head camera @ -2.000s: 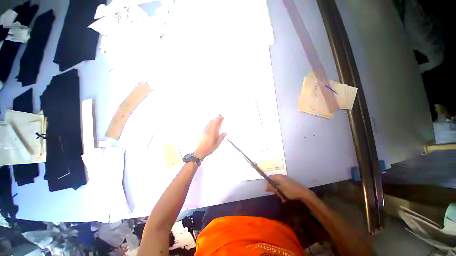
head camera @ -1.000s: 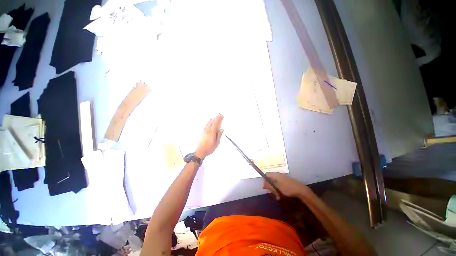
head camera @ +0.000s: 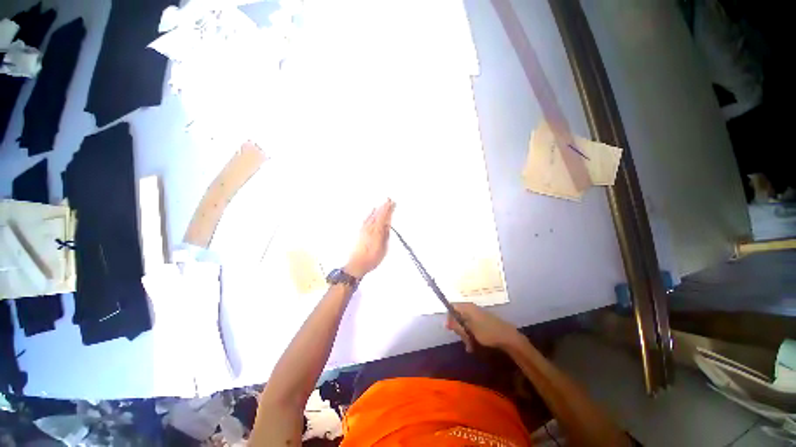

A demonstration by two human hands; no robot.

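The white fabric lay (head camera: 393,113) is glared out across the middle of the table. My left hand (head camera: 375,237) lies flat on it, fingers pointing away, holding nothing that shows. My right hand (head camera: 483,326) grips the handles of the tailor's shears (head camera: 423,272) near the table's front edge. The long dark blades point up and left, with the tip beside my left fingers. The blades look nearly closed. Tan card corners show through the glare near the lay's front edge, left and right of the shears.
A tan curved band pattern (head camera: 223,194) and dark cut pieces (head camera: 106,236) lie to the left. White scraps (head camera: 209,39) lie at the back. Small tan patterns (head camera: 559,166) and a pinkish ruler (head camera: 528,61) lie beside the brown rail (head camera: 621,188) at right.
The right hand and shears have moved a little left and forward; the blade tip is now right beside the left fingers. The left hand has shifted only slightly.
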